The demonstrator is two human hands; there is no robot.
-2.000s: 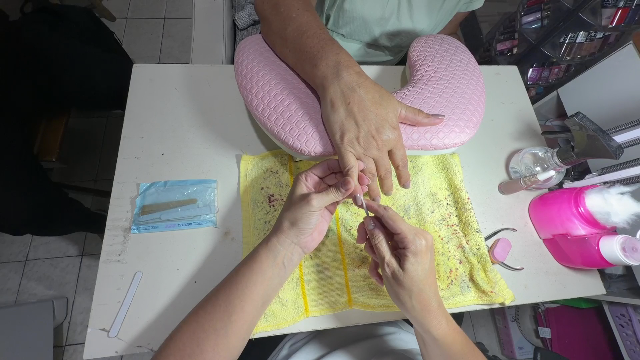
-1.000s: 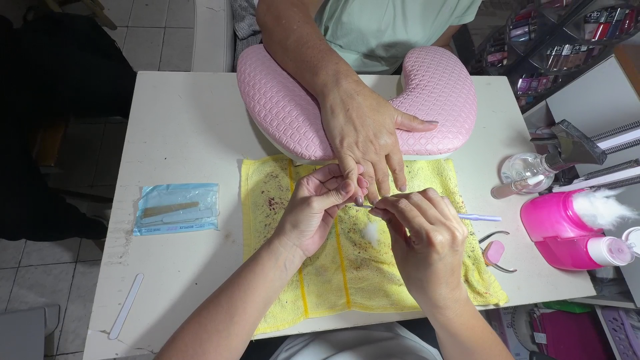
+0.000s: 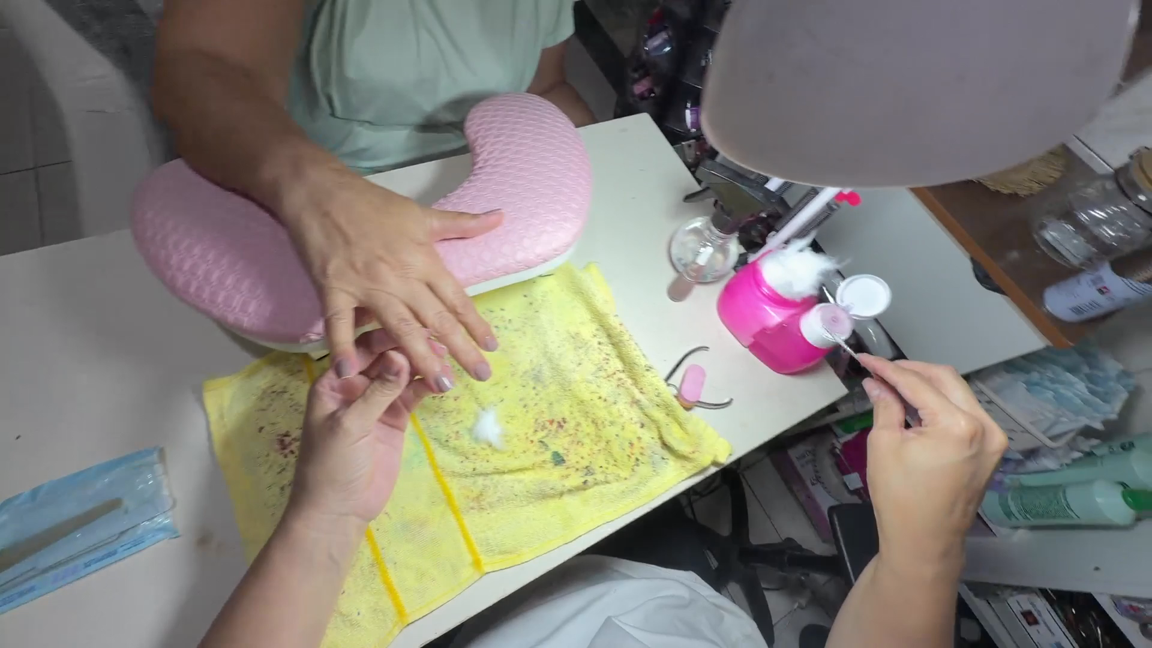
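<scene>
My left hand (image 3: 364,418) grips a finger of the other person's hand (image 3: 382,261), which lies palm down across the pink textured hand cushion (image 3: 540,171). Far to the right, my right hand (image 3: 931,441) pinches a thin metal tool (image 3: 843,346), its tip at the small white-rimmed container (image 3: 824,325) beside the pink plastic holder (image 3: 774,333) with cotton wool (image 3: 796,270) in its top. A small cotton tuft (image 3: 489,427) rests on the stained yellow towel (image 3: 558,486). Nippers (image 3: 706,400) and a pink oval piece (image 3: 692,383) lie near the towel's right edge.
A grey lamp-like panel (image 3: 918,81) hangs at upper right. Behind the pink holder stands a clear glass bottle (image 3: 704,252). A blue packet (image 3: 81,522) with files lies on the white table (image 3: 81,342) at left. Green bottles (image 3: 1062,502) stand low at right.
My right hand has moved right, from the other person's fingertips to the pink holder. My left hand keeps hold of the finger. The view has swung to the right.
</scene>
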